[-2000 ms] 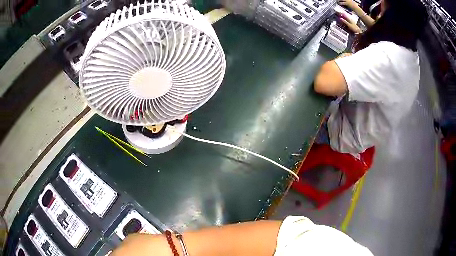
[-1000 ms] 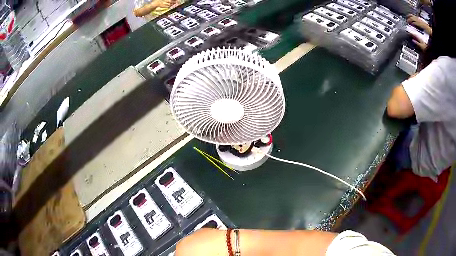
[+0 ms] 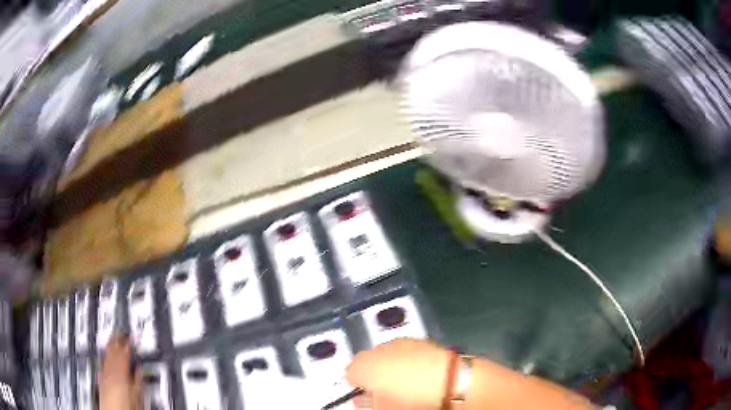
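White device panels [image 3: 240,280] with dark oval windows lie in two rows in dark trays [image 3: 413,292], from the lower left to the centre. My right hand [image 3: 401,372], with a bracelet at the wrist, is over the near row, partly cut off by the bottom edge. Its fingers are closed on dark, slim tweezers [image 3: 343,398] pointing left. A white sheet [image 3: 272,392] lies left of the tweezers, over the near panels; its lower part is out of view. My left hand [image 3: 119,376] shows only as blurred fingers over panels at the lower left; its grip cannot be told.
A white desk fan [image 3: 503,132] stands right of the trays, its cable [image 3: 597,280] running to the front edge. Blurred yellow-green tweezers [image 3: 445,204] lie by its base. Tan [image 3: 120,224] and pale grey boards [image 3: 296,140] lie behind. Stacked trays [image 3: 681,72] are at upper right; a red stool [image 3: 673,384] is lower right.
The view has swung left, so the fan sits farther right and more panels show. My left fingers, the white sheet and the dark tweezers have come into view. The neighbouring worker has mostly left it.
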